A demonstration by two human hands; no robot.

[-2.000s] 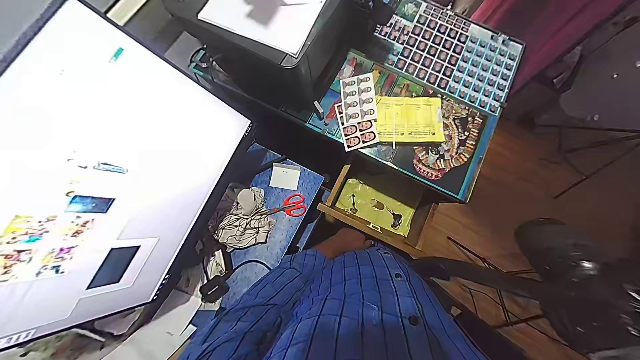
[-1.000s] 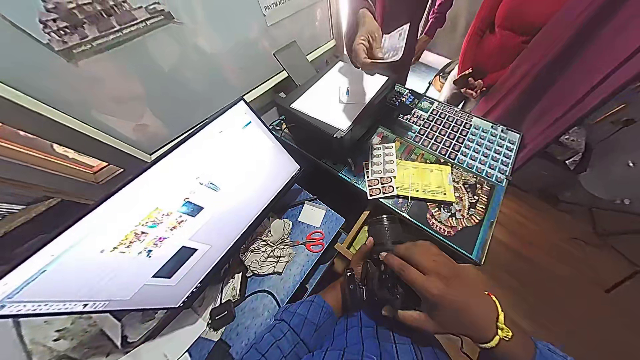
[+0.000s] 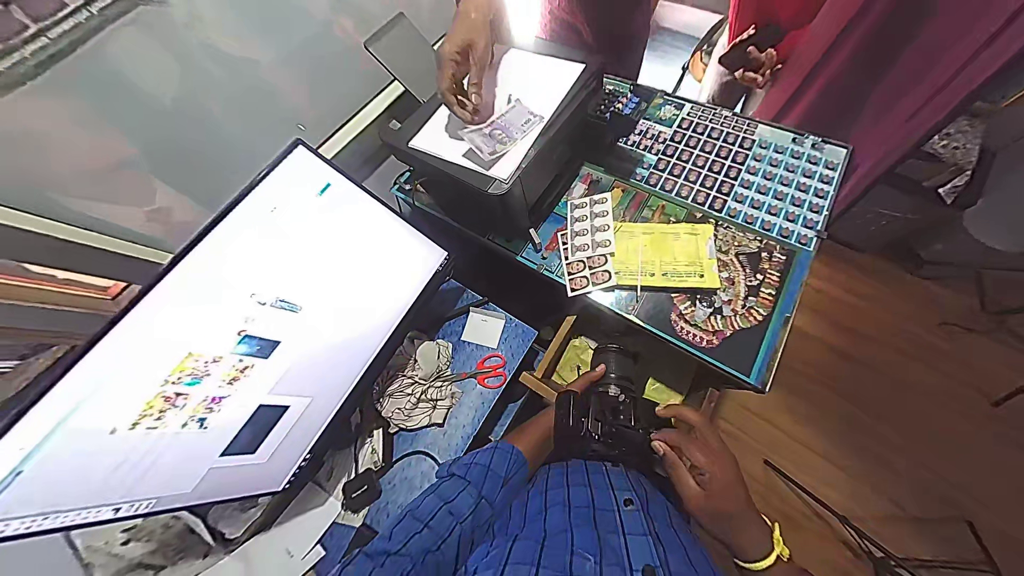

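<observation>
A black camera with a lens [image 3: 612, 408] is held close to my body, above the open wooden drawer [image 3: 552, 364]. My left hand [image 3: 582, 390] grips its left side, a finger along the lens, most of the hand hidden behind the camera. My right hand [image 3: 694, 452] is at the camera's right side, fingertips against it, with a yellow band at the wrist. Left of the drawer, red-handled scissors [image 3: 490, 371] lie on a crumpled cloth [image 3: 420, 392]. Sheets of small portrait photos [image 3: 590, 240] and a yellow envelope [image 3: 668, 254] lie on the glass-topped counter.
A monitor [image 3: 320, 280] fills the left. On the printer [image 3: 560, 148] another person's hand [image 3: 466, 68] is at a banknote [image 3: 504, 130] on white paper. A second person's hand holds a dark phone [image 3: 750, 50]. Many portrait photos [image 3: 720, 164] cover the counter's far part. Thin dark legs [image 3: 832, 512] stand over the floor.
The other person's hand has lowered the banknote onto the paper on the printer. My right hand has moved from over the camera to its right side. The camera was at the far right two seconds ago.
</observation>
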